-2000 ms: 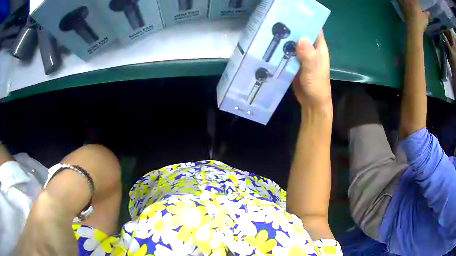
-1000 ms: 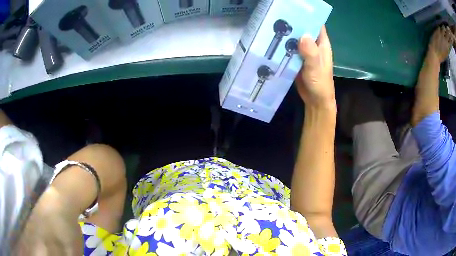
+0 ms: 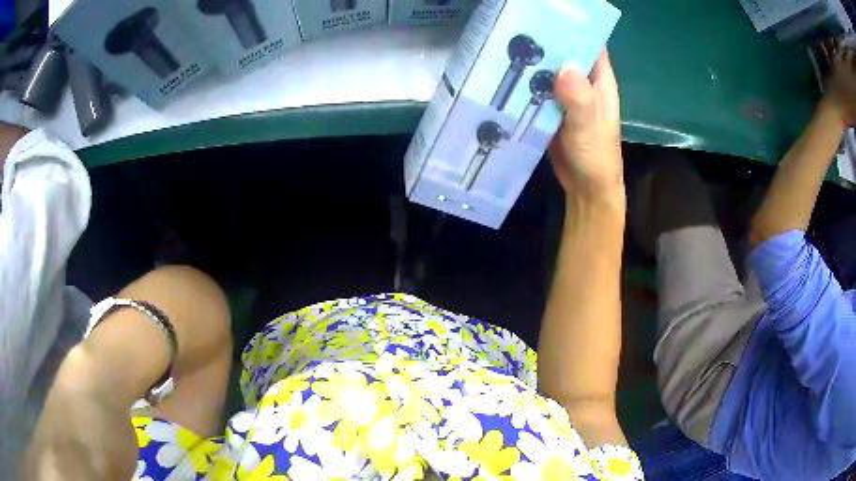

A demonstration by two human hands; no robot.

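Observation:
A pale grey-blue retail carton (image 3: 469, 141) is tilted over the green bench edge, its face with three small fans showing. My right hand (image 3: 587, 131) is shut on its right side, thumb on the printed face; the other fingers are mostly hidden behind it. My left hand (image 3: 80, 413) is at the lower left, close to the camera and blurred, below a metal wristwatch; its fingers are cut off or unclear. Several similar cartons (image 3: 249, 52) stand in a row on the white sheet at the top left.
Dark grey fan parts (image 3: 89, 99) lie left of the cartons on the white sheet (image 3: 357, 70). The green bench (image 3: 695, 85) curves across the top. A neighbour's white sleeve (image 3: 42, 207) is at left, another's blue sleeve (image 3: 807, 319) at right near more cartons (image 3: 788, 11).
The white-sleeved arm at left has moved up toward the bench. The blue-sleeved neighbour's arm has shifted near the boxes at right. My carton and right hand have barely moved.

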